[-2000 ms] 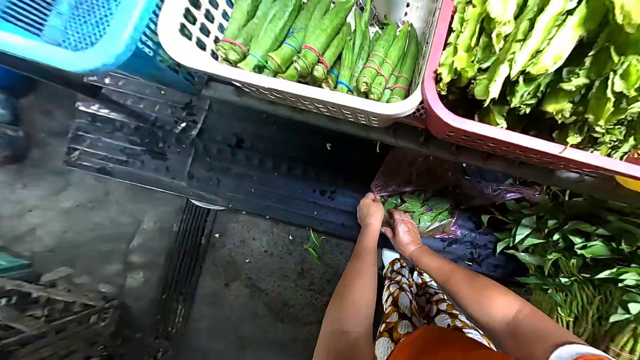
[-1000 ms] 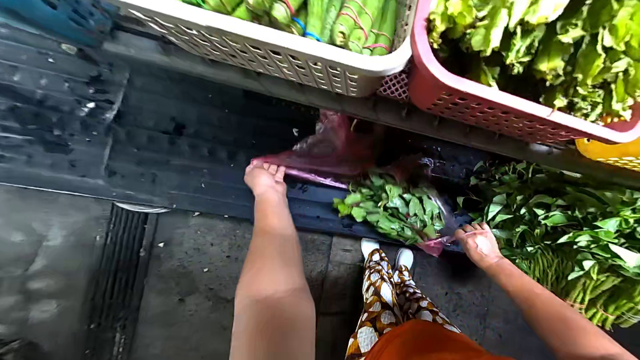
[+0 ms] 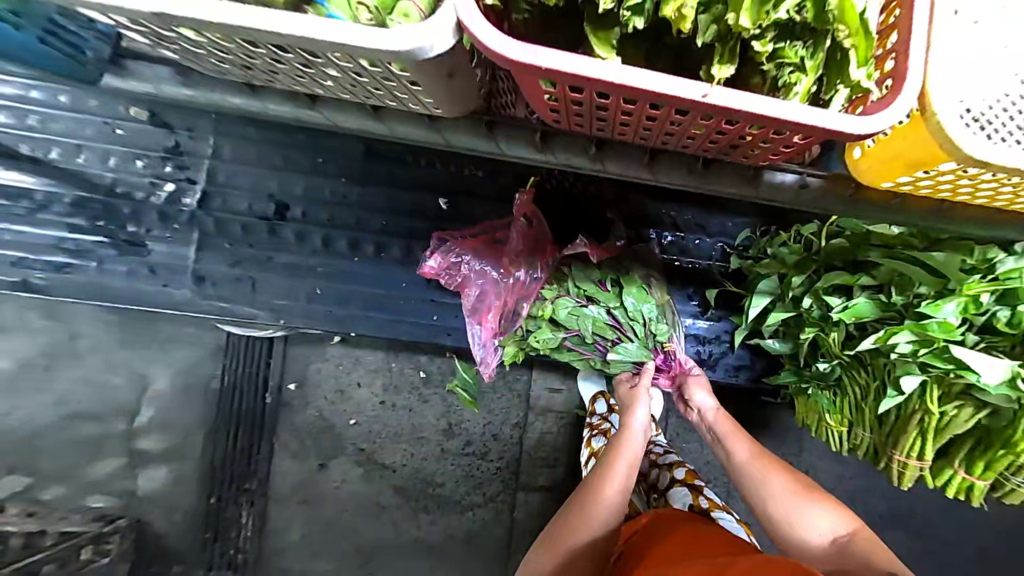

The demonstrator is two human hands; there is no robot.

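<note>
A bunch of leafy greens with purple stems point(image 3: 596, 316) lies on the low black ledge, its leaves toward the back left. My left hand point(image 3: 636, 388) grips the stem end, where a band shows around the stems. Close beside it, my right hand point(image 3: 692, 390) is closed on a gathered part of the pink plastic bag point(image 3: 496, 272). The bag is partly around the greens, and its loose, crumpled part spreads to their left on the ledge.
Banded bundles of long-stemmed greens point(image 3: 896, 336) are piled at the right. Behind the black ledge point(image 3: 320, 264) stand a white basket point(image 3: 320, 48), a red basket of leafy vegetables point(image 3: 640, 100) and a yellow basket point(image 3: 944, 172). A loose leaf point(image 3: 464, 384) hangs near the ledge's front edge.
My left hand has left the bag's far left edge and moved right to the stems, so both hands are now close together. The bag's left part has crumpled.
</note>
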